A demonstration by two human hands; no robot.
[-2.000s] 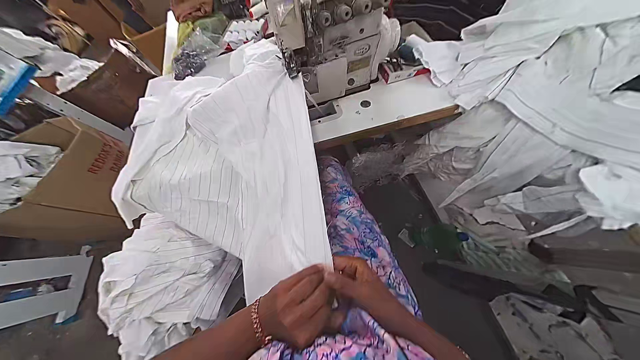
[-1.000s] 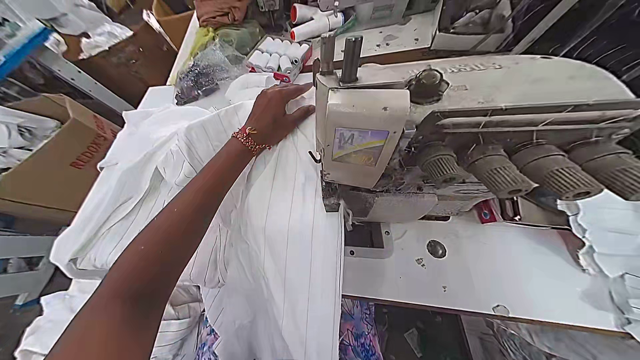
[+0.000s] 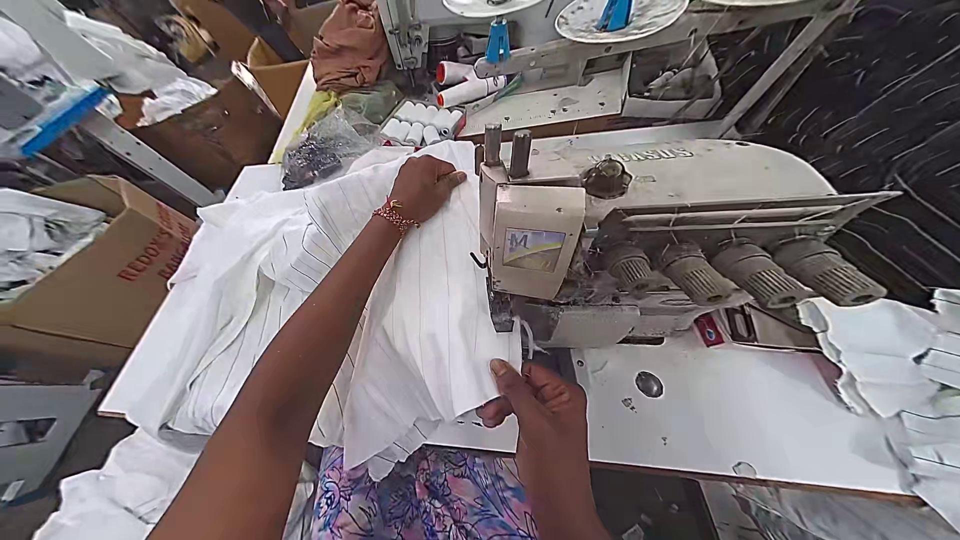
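White striped fabric (image 3: pixel 420 300) lies over the table, its right edge along the head of an overlock sewing machine (image 3: pixel 532 232). My left hand (image 3: pixel 427 187), with a beaded bracelet at the wrist, grips the fabric near its far edge, left of the machine head. At the near right corner of the cloth, my right hand (image 3: pixel 536 397) pinches the edge between thumb and fingers, just in front of the presser foot area. The needle and foot are mostly hidden by the machine's head and the cloth.
Thread cones (image 3: pixel 424 124) and a plastic bag (image 3: pixel 330 146) lie behind the fabric. A cardboard box (image 3: pixel 97 262) with white cloth stands at left. More white fabric pieces (image 3: pixel 877 360) lie at right, beyond the machine's white table (image 3: pixel 720 412). Another sewing machine stands behind.
Two seconds ago both hands were together at the cloth's near end; my left hand is now at its far part. My right hand, unseen one second ago, holds the near corner. The view has shifted.
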